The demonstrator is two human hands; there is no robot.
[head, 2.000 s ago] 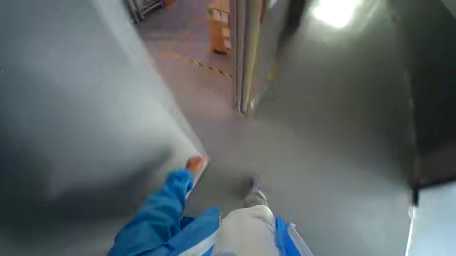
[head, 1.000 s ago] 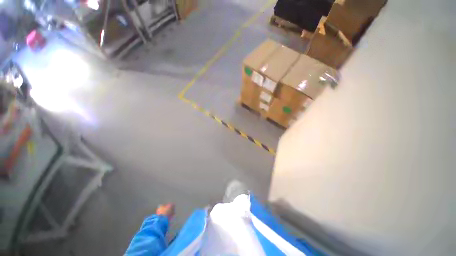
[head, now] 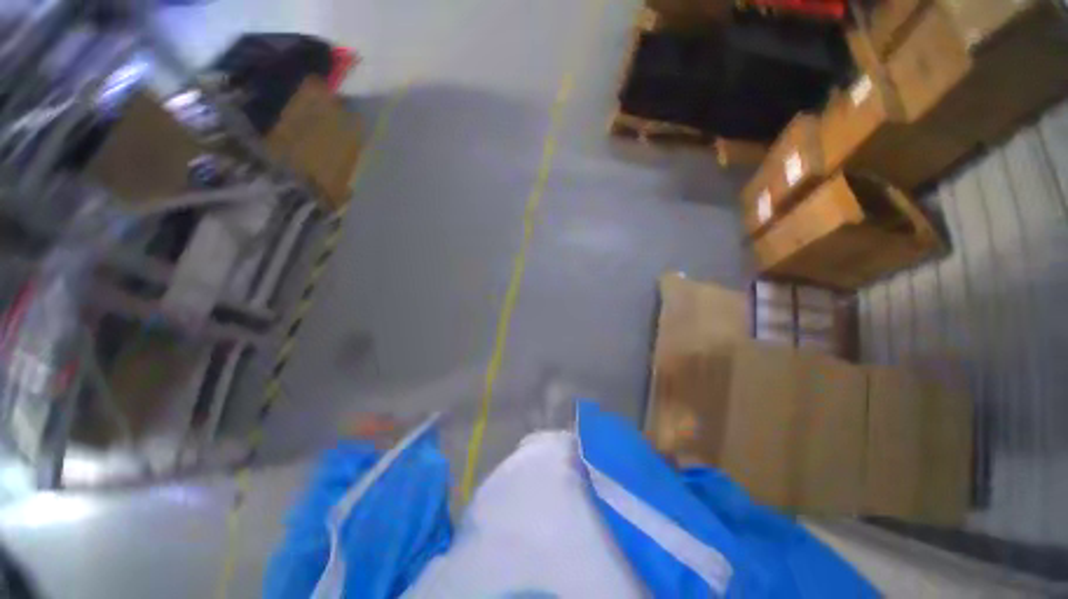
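Observation:
No held object shows in either hand. My left hand (head: 375, 428) is a small blur past the blue sleeve at the lower left, over the floor; its fingers cannot be made out. My right hand (head: 677, 433) is a faint blur past the right sleeve, in front of the brown cardboard; whether it touches the cardboard cannot be told. Nearest in front on the right is a large open carton (head: 796, 433) with flaps spread and rows of light pieces showing at its far side.
More cartons (head: 808, 234) stand at the upper right beside a dark stack (head: 738, 82) on a pallet. Blurred metal racks (head: 223, 257) with boxes line the left. A yellow line (head: 512, 293) runs along the grey floor (head: 433, 257). A ribbed wall or shutter (head: 1007, 234) is at the far right.
The view has moved from a doorway into a carton storage area. The pale wall on the right has mostly left view, and the open carton has appeared. The right hand has come faintly into view.

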